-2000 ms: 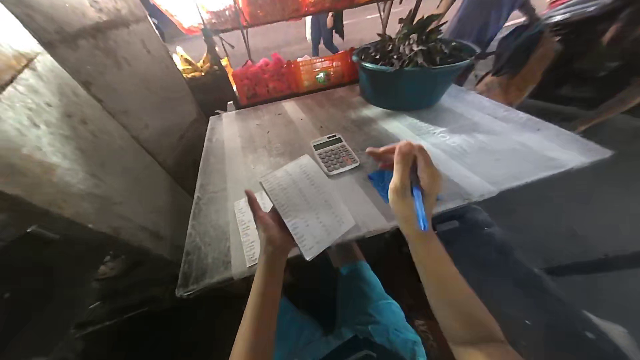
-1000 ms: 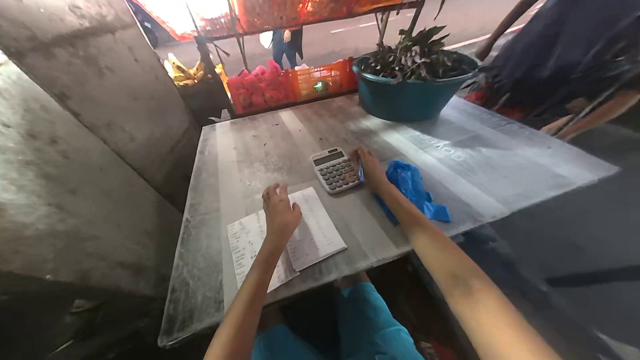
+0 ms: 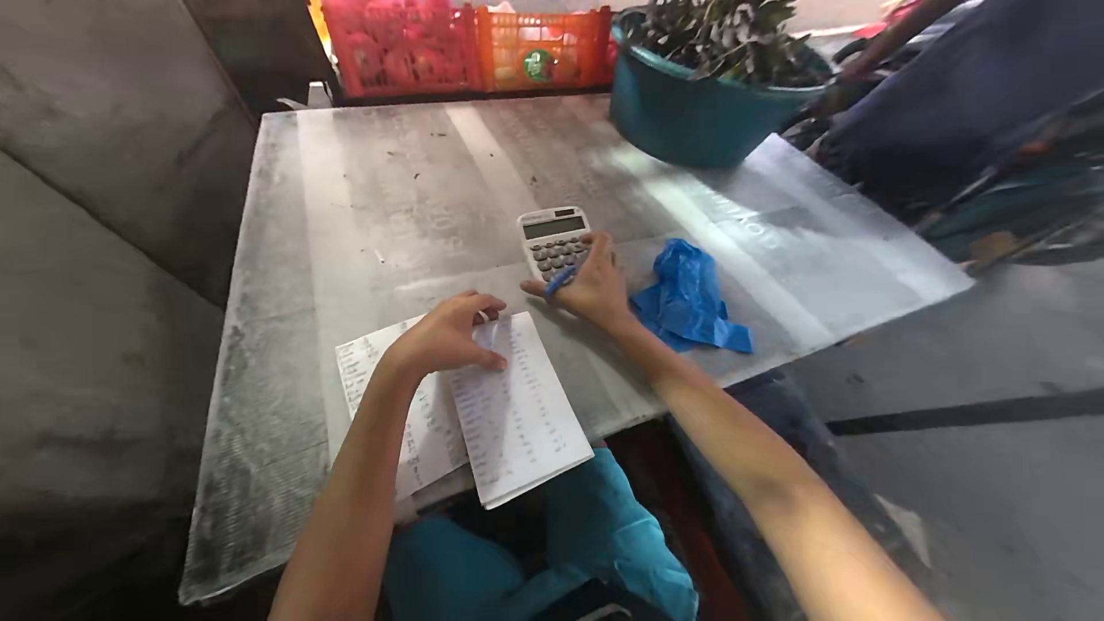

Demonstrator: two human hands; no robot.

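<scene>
My left hand [image 3: 457, 336] rests on the top of a folded paper pad [image 3: 517, 405] with handwriting, fingers apart. Beneath and left of the pad lies another written sheet [image 3: 423, 440]. A blue pen [image 3: 562, 279] is held in my right hand [image 3: 591, 280], whose fingers reach over the lower right keys of a white calculator [image 3: 555, 227]. Right beside that wrist, a crumpled blue plastic bag [image 3: 688, 297] lies on the table.
The grey table [image 3: 388, 207] bears a teal tub [image 3: 690, 112] of leafy plants at its back right. Red [image 3: 401, 52] and orange [image 3: 543, 52] plastic crates stand behind it. A concrete wall [image 3: 103, 172] is at the left; a person in dark clothing [image 3: 957, 103] is at the right.
My right hand has come down from above the blue bag to the calculator. My left hand, which held the pad up two seconds ago, now lies on it. The view has moved nearer the table.
</scene>
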